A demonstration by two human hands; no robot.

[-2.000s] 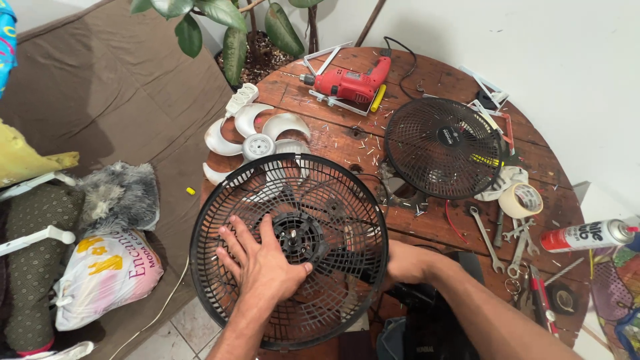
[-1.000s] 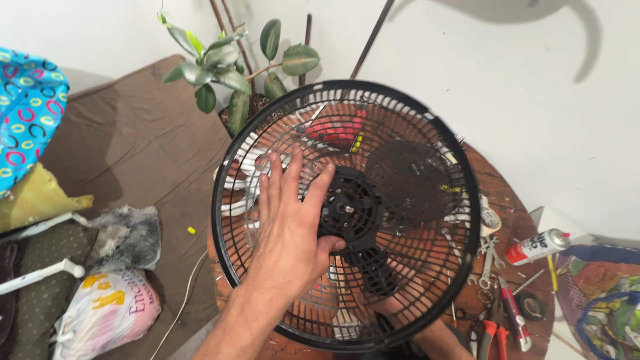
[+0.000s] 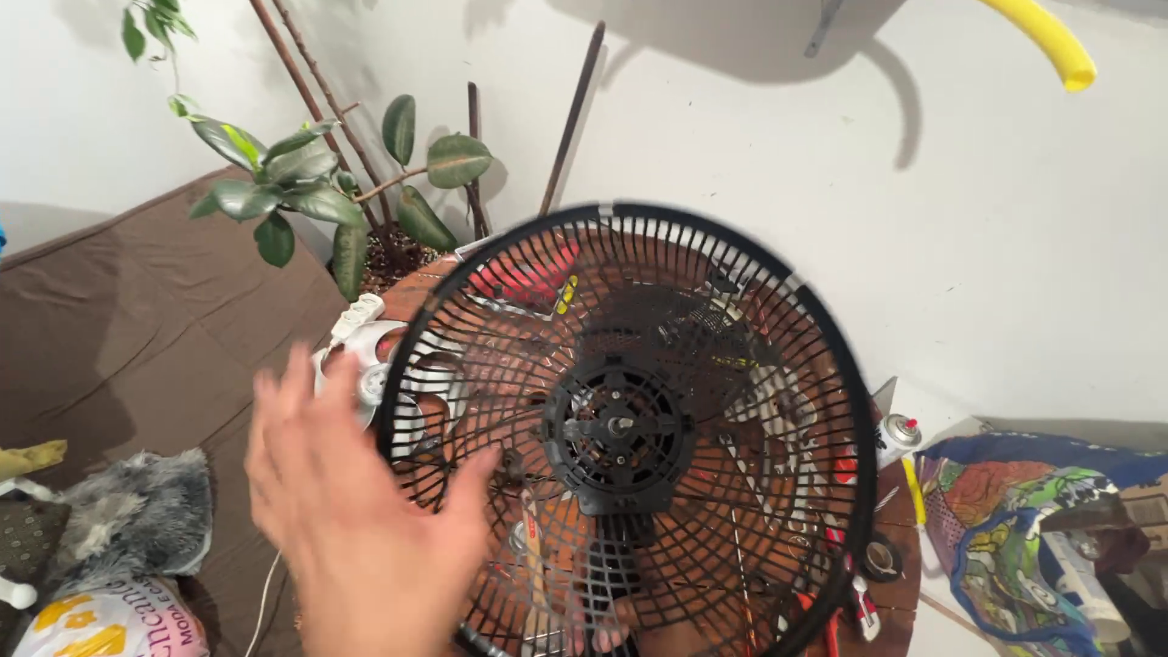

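Note:
A round black fan guard (image 3: 794,274) with the motor hub and shaft (image 3: 620,427) at its middle faces me upright above the table. My left hand (image 3: 365,493), blurred, is spread in front of the guard's left edge, holding nothing; whether it touches the rim I cannot tell. Behind the lower bars my right hand (image 3: 607,625) shows in part, at the fan's black neck (image 3: 625,547); its grip is mostly hidden. White fan blades (image 3: 374,383) lie behind my left hand. A second black guard (image 3: 675,328) and a red power drill (image 3: 525,278) show through the bars.
The round wooden table (image 3: 899,584) bears a roll of tape (image 3: 881,557), a spray can (image 3: 899,433) and hand tools. A potted plant (image 3: 301,182) stands behind. A brown-covered surface (image 3: 137,365) lies left, a colourful bag (image 3: 1013,547) right, and a yellow tube (image 3: 1049,46) hangs top right.
My left hand was on the guard's bars near the hub and is now off them, at the left edge. The guard, lower and tilted back two seconds ago, stands more upright. The view has shifted.

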